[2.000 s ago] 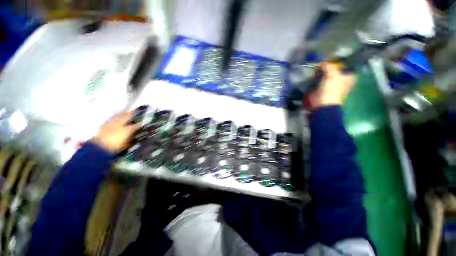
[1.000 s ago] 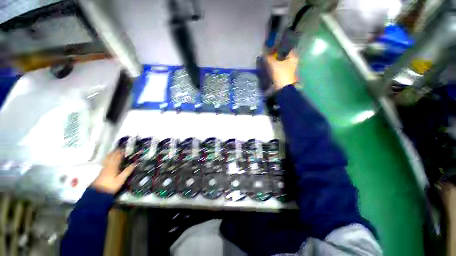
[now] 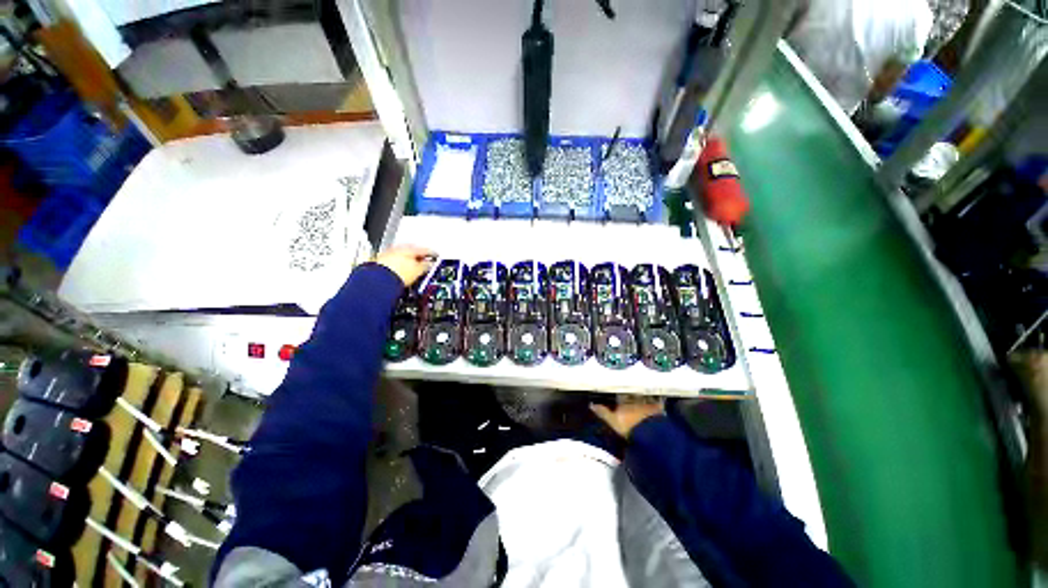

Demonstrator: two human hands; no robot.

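Observation:
Several open black housings (image 3: 571, 322) stand side by side in a row on the white bench, with circuit parts at the back and round discs with pale centres at the front. My left hand (image 3: 405, 264) is at the back left end of the row, its fingertips beside the leftmost housings; whether they hold anything is too small to tell. My right hand (image 3: 630, 414) is at the bench's front edge, below the row, with fingers spread and no object visible in it. A red bottle (image 3: 722, 184) is at the right, tip down.
Blue bins (image 3: 506, 211) of silver screws line the back, under a hanging black tool (image 3: 537, 98). A green conveyor (image 3: 850, 345) runs along the right. A white control box (image 3: 218, 345) and closed black units (image 3: 46, 436) are at left.
My right hand has come from the tools at the back right down to the front edge. My left hand has moved from the row's left side to its back left end. The red bottle now shows clearly.

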